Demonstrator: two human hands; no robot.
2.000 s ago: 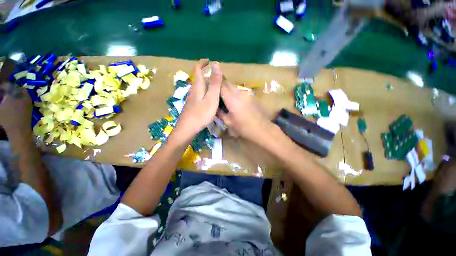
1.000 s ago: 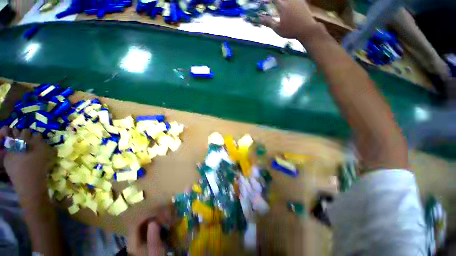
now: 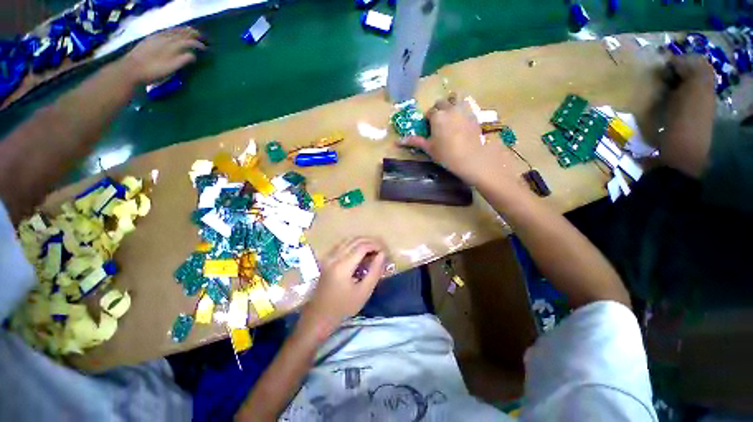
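Observation:
My right hand [image 3: 456, 138] is at a small stack of green circuit boards [image 3: 409, 120] near the belt, thumb against the boards; its grip is partly hidden. My left hand [image 3: 351, 270] is over the table's front edge, fingers curled, with a small dark spot between them that I cannot identify. A heap of wired boards with white pieces [image 3: 239, 227] and amber tape lies left of it. A blue battery pack [image 3: 316, 157] lies beyond, beside a small green board [image 3: 275, 151]. A dark block [image 3: 424, 181] lies between my hands.
Yellow backing paper [image 3: 74, 264] and blue packs are heaped at left. A grey metal post [image 3: 409, 49] stands by the green belt [image 3: 289, 70]. Another person's hand [image 3: 168, 54] reaches over the belt. At right lie more boards [image 3: 578, 130] and a small black part [image 3: 536, 182].
My right hand has come back from across the belt to the boards by the post. My left hand is now right of the heap. Another person's arm has come over the belt at left.

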